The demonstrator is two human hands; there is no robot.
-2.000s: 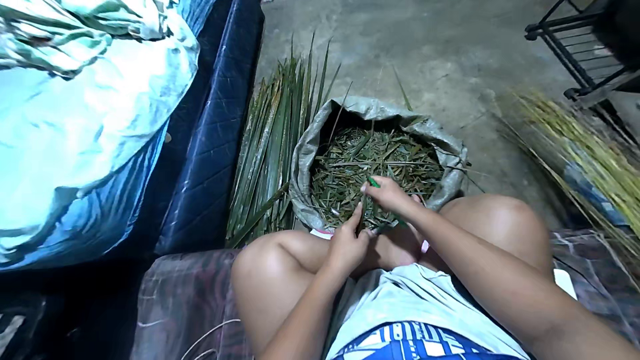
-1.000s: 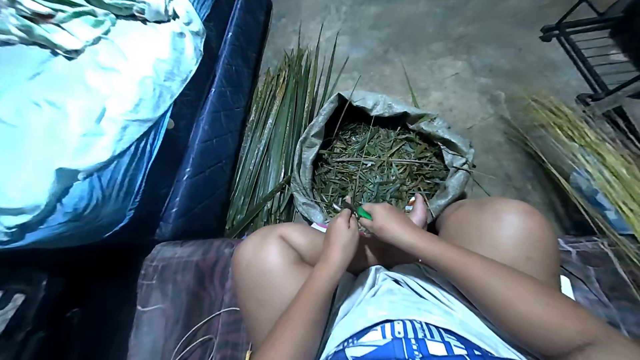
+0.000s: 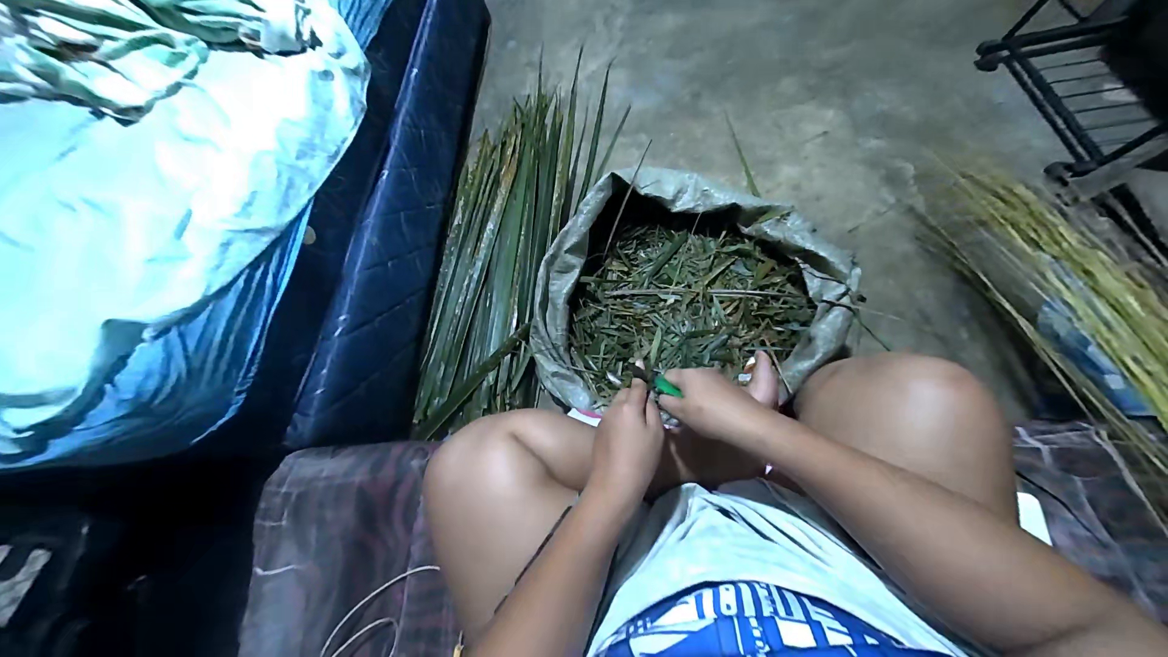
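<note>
My right hand (image 3: 716, 401) is closed around a small tool with a green handle (image 3: 667, 387), probably a knife; its blade is hard to make out. Close against it, my left hand (image 3: 630, 429) pinches a thin dark strip, seemingly a leaf or its midrib, whose lower part seems to trail past my left forearm. Both hands are at the near rim of an open woven sack (image 3: 558, 274), which holds many short green and brown leaf cuttings (image 3: 693, 310). Left of the sack lies a bundle of long green palm leaves (image 3: 497, 246).
A blue mattress (image 3: 374, 228) with light blue bedding (image 3: 155, 219) stands at the left. Yellowish thin stalks (image 3: 1077, 274) lean at the right, below a black metal rack (image 3: 1049, 91). My crossed legs rest on a dark patterned cloth (image 3: 338, 538) behind the sack, on the concrete floor (image 3: 776, 82).
Two seconds ago my hands were farther over the sack's cuttings; now they are together nearer my body, at the near rim, with the green handle still in my right hand.
</note>
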